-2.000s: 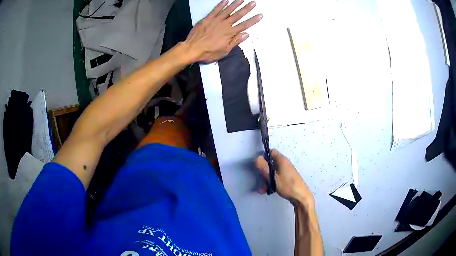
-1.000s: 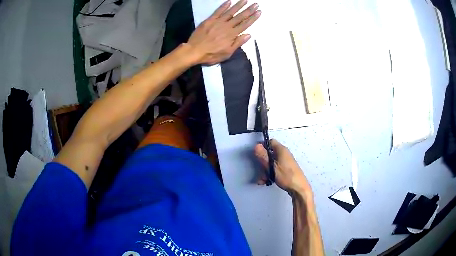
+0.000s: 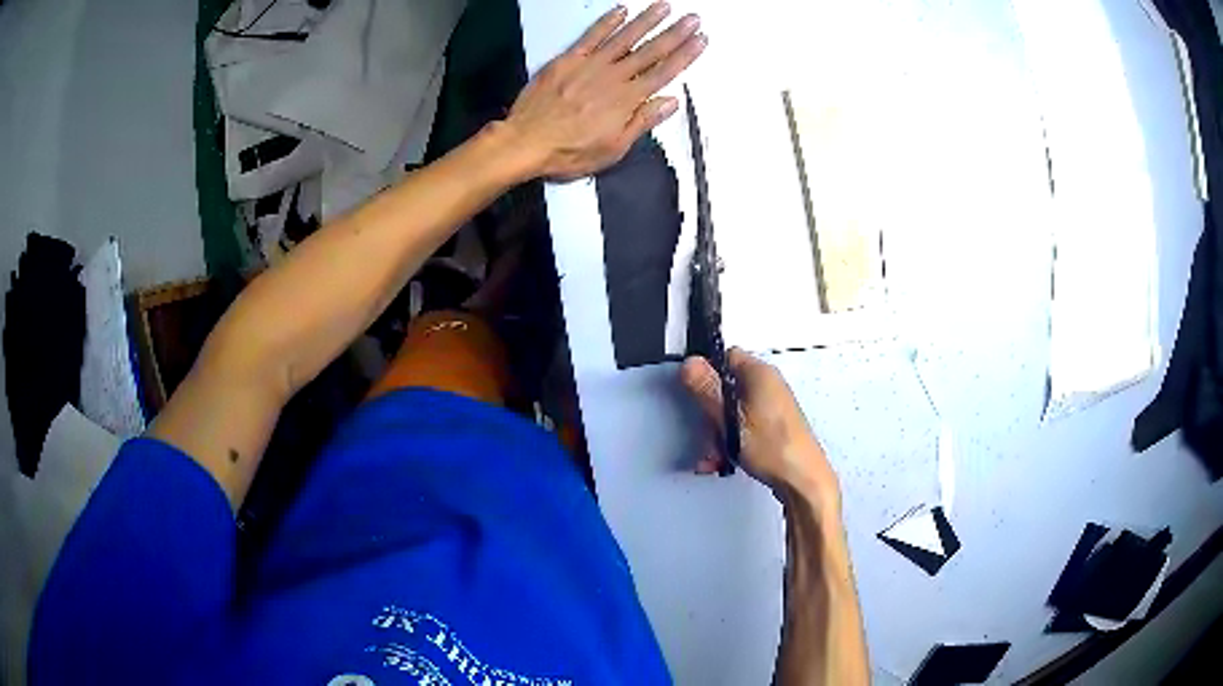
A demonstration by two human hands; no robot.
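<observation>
My left hand (image 3: pixel 590 110) lies flat with its fingers spread at the top of the table, over the upper end of a dark fabric strip (image 3: pixel 640 255) and the white material beside it. My right hand (image 3: pixel 767 426) grips the black shears (image 3: pixel 707 275) by their handles. The long blades point away from me along the left part of the white paper pattern (image 3: pixel 751 255). Glare washes out the pattern's far part. A pale wooden block (image 3: pixel 850 228) lies on the pattern.
Another long white piece (image 3: pixel 1100 241) lies to the right, with black fabric (image 3: pixel 1187 322) at the far edge. Dark offcuts (image 3: pixel 1113 576) and a black-and-white scrap (image 3: pixel 923 536) lie on the table. Scrap heaps (image 3: pixel 335 81) lie beyond the table's left edge.
My right hand and the shears have moved a little up the table, away from me. My left hand has stayed nearly in place. The dark strip sits slightly lower in view.
</observation>
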